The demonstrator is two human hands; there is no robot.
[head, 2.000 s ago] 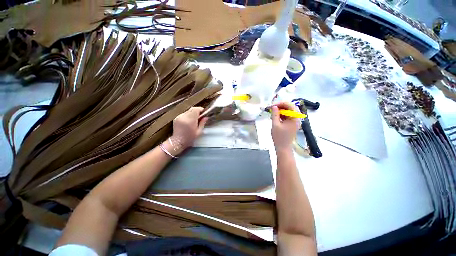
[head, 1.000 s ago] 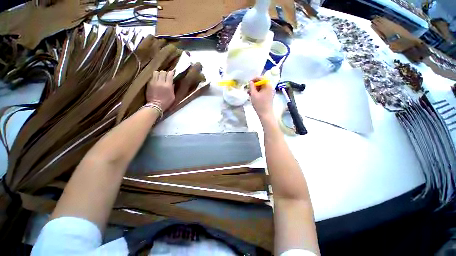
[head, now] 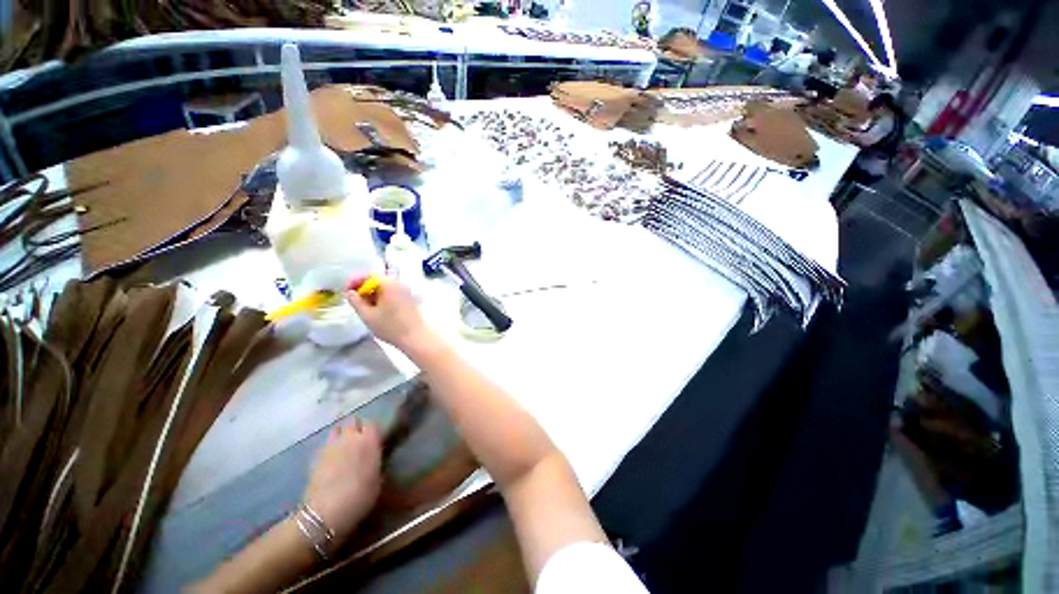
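My right hand [head: 389,311] holds the yellow-handled glue brush [head: 369,285] at the white glue pot [head: 339,326]; the brush tip is hidden. A second yellow handle [head: 302,306] lies across the pot's left side. The large white glue bottle [head: 319,238] stands upright behind it. My left hand [head: 344,473] is low over the grey work board [head: 238,505], its fingers beside a blurred brown strap [head: 406,420]; whether it grips the strap is unclear. More straps [head: 470,528] lie near me. The fanned strap bundle [head: 87,429] is at the left.
A black-handled hammer [head: 478,290] lies right of the pot, partly over a pale tape ring [head: 482,334]. A blue tape roll [head: 397,215] stands behind. Thin dark strips [head: 737,250] lie farther right. The table's edge curves along the right, with a dark floor beyond and people far off.
The view has swung right and up. My left hand has left the strap bundle and is now over the grey board. My right hand stays at the glue pot with the brush.
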